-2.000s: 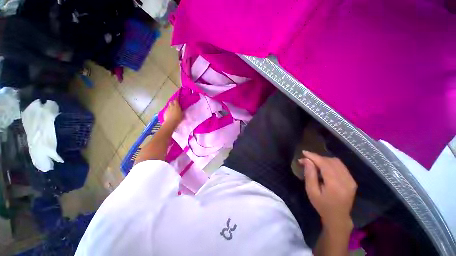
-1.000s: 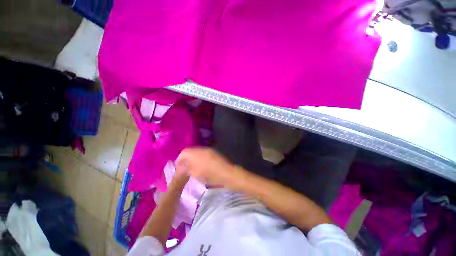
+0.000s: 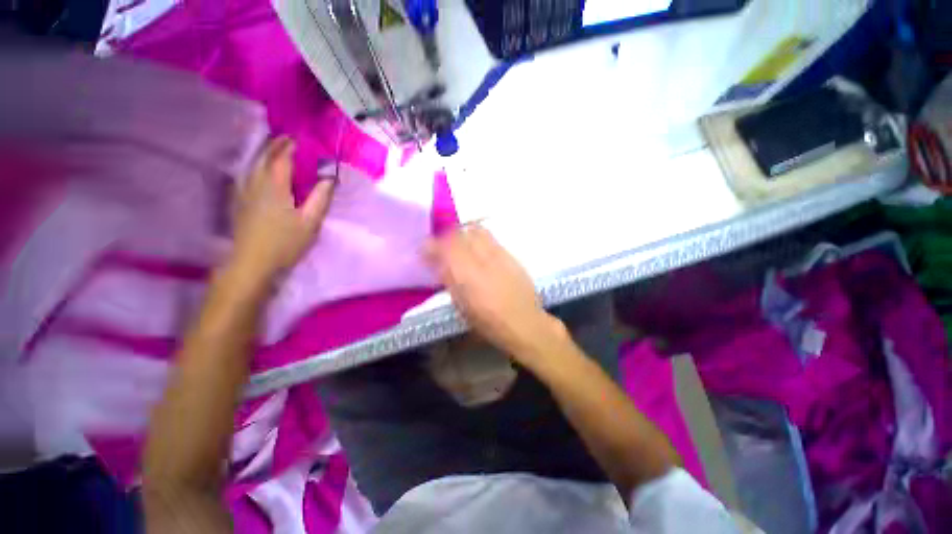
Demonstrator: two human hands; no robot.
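A large garment panel (image 3: 360, 224), pale pink-lilac with magenta edges, lies on the white sewing table (image 3: 585, 177) and runs off blurred to the left. My left hand (image 3: 277, 214) is on the panel, thumb and fingers spread; whether it grips a fold of the cloth is unclear. My right hand (image 3: 485, 276) is at the panel's right edge with its fingertips on the cloth by a narrow magenta strip (image 3: 444, 203). The presser foot and needle area (image 3: 412, 120) is just above the cloth, with a blue knob (image 3: 447, 142) beside it.
A black phone (image 3: 799, 134) lies on a beige tray (image 3: 726, 156) at the right. Red handles (image 3: 927, 156) show at the far right. A measuring strip (image 3: 647, 259) runs along the front edge. Magenta and pale heaps lie below right (image 3: 866, 344) and below left (image 3: 313, 469).
The view has swung right to the machine. Both hands have moved from the heap by the lap up to the table. The panel there now shows its pale face, where magenta showed before.
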